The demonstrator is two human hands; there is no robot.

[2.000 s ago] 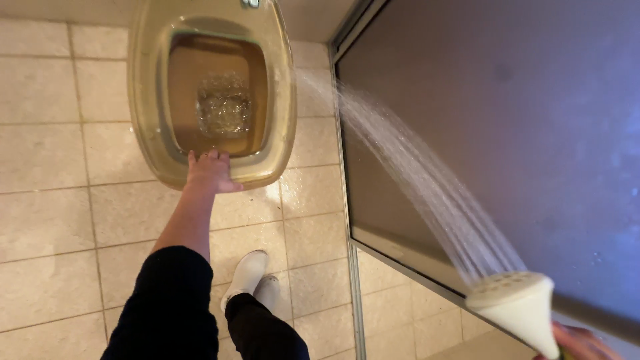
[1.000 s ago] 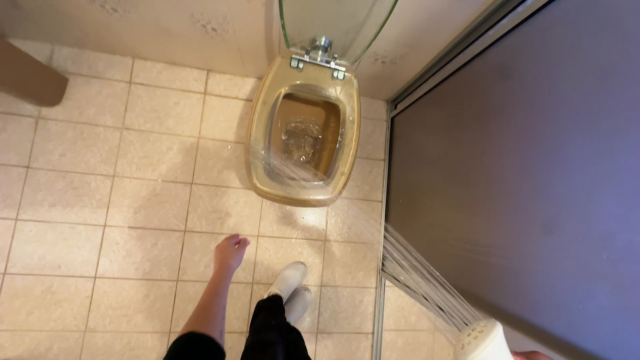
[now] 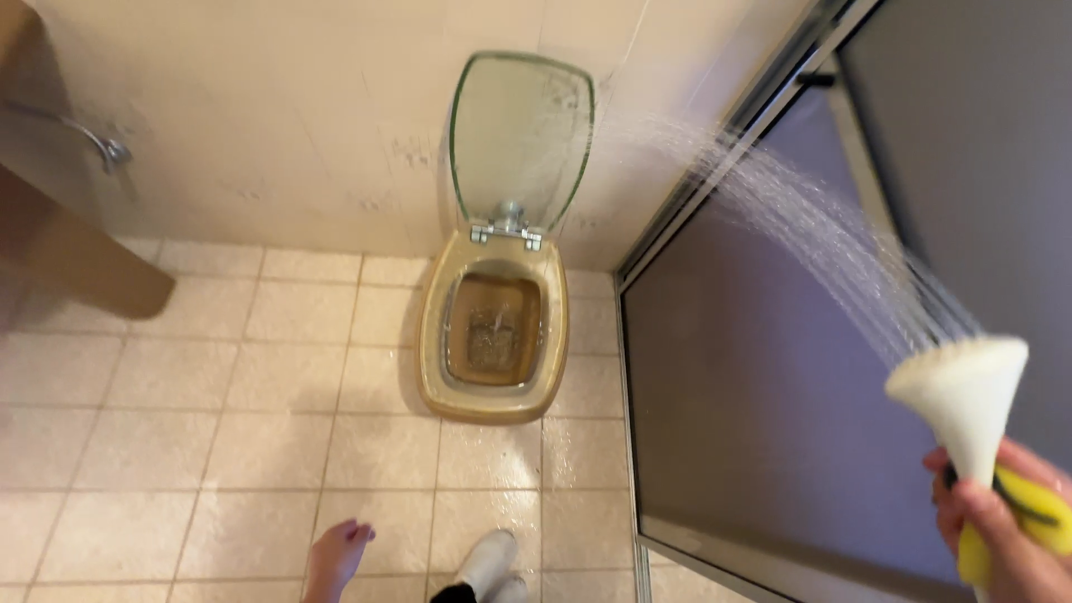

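Note:
My right hand (image 3: 997,519) grips a white shower head (image 3: 963,394) at the lower right, together with a yellow and black item (image 3: 1034,502), perhaps a sponge. Water (image 3: 821,226) sprays from it up and left, toward the raised clear lid (image 3: 523,138). Below the lid stands a tan toilet (image 3: 494,402) with its bowl uncovered and water inside. My left hand (image 3: 337,553) hangs above the floor at the bottom, with fingers curled and no object visible in it.
A framed shower panel (image 3: 754,377) fills the right side. At the left are a brown pedestal (image 3: 92,251) and a metal pipe fitting (image 3: 113,153) on the wall. Wet floor tiles (image 3: 494,456) lie before the toilet, near my white shoes (image 3: 488,559).
My left hand has left the toilet's front rim, where it rested two seconds ago. The spray has moved from the bowl up to the raised lid. The view shows more of the wall.

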